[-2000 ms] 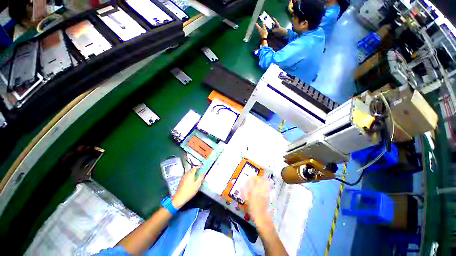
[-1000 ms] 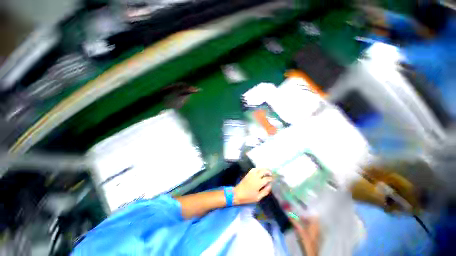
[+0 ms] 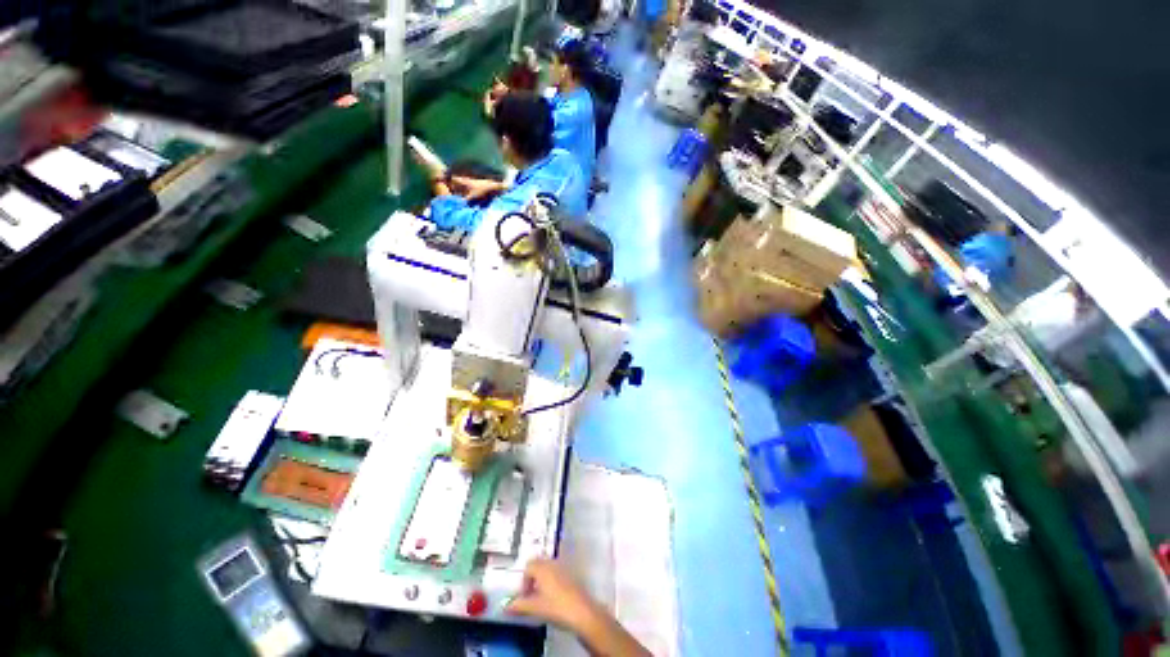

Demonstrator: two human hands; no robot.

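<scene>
A green jig lies on the white machine bed, with a phone frame flat in its nest. A second silvery part lies in the jig's right side. The dispensing head, brass-gold, hangs over the jig's back end. My right hand is at the bed's front right corner, right of the red button, its fingers pointing left and somewhat apart. I see nothing held in it. My left hand is out of the picture.
Left of the machine are a grey handheld meter, a spare orange jig plate and a white-faced box. A clear-white tray is at the right. Two people in blue smocks sit beyond the gantry. Blue stools stand at the right.
The view has swung left, then right. The orange jig at the bed's front is replaced by the green jig under the head. My left hand has left the picture; my right is beside the bed's corner.
</scene>
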